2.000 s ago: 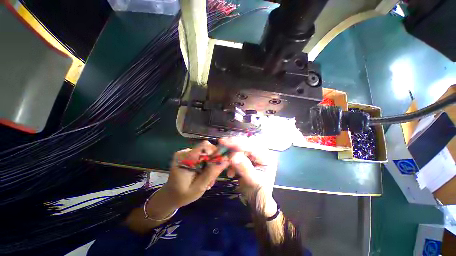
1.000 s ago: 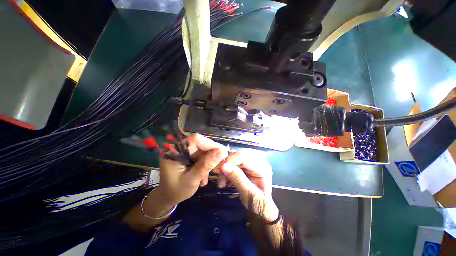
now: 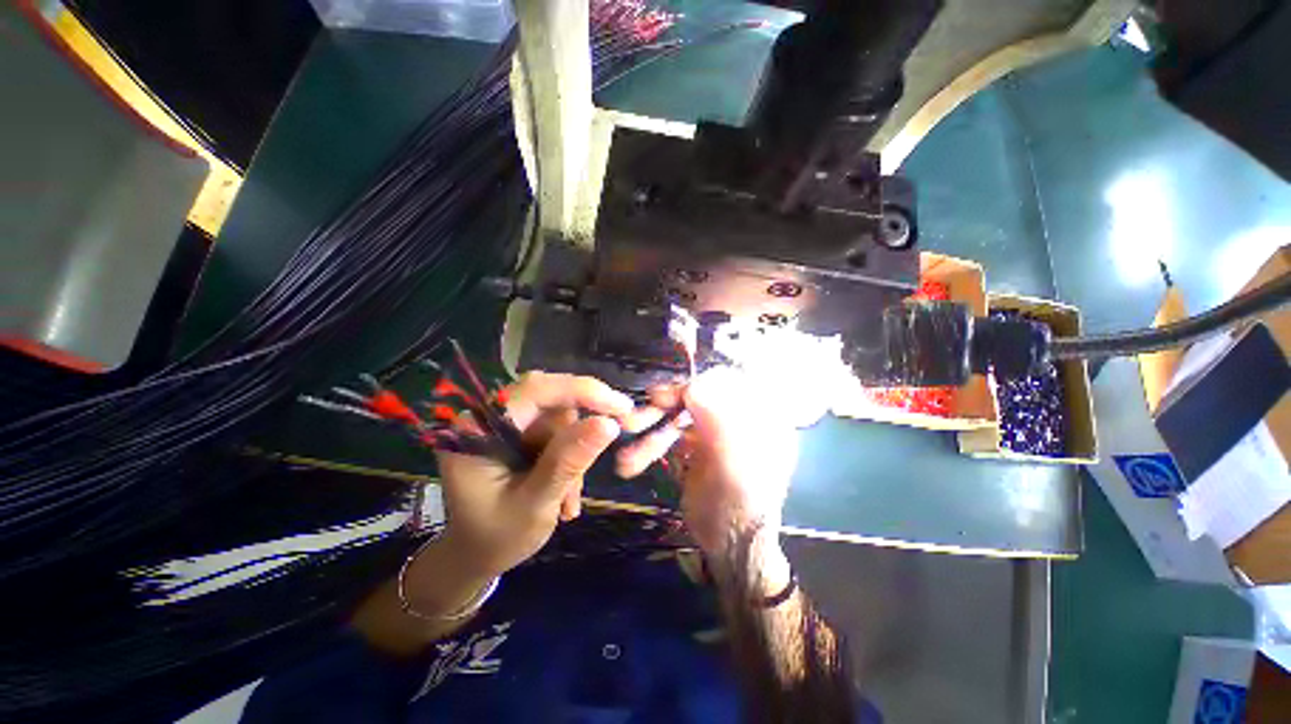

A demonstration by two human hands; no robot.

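My left hand (image 3: 517, 460) is closed around a bunch of black cables (image 3: 496, 431). Red terminals (image 3: 392, 407) with silvery tips fan out from it to the left. My right hand (image 3: 715, 439) is at the front of the crimping machine (image 3: 750, 241), its fingers pinching a dark cable end just below the bright crimping die (image 3: 683, 328). The cable runs between my two hands. Glare washes out part of my right hand and the machine's front edge, so the cable tip and any contact with the die cannot be made out.
A red terminal box (image 3: 971, 405) and a dark terminal box (image 3: 1080, 410) stand right of the machine. A black ribbed lamp neck (image 3: 927, 341) crosses over the red one. Black cable stock (image 3: 354, 241) drapes at left. Open cartons (image 3: 1267, 283) lie at far right.
My right hand has moved from beside my left hand up and right to the die, into the glare. The red-tipped bunch in my left hand has spread out to the left.
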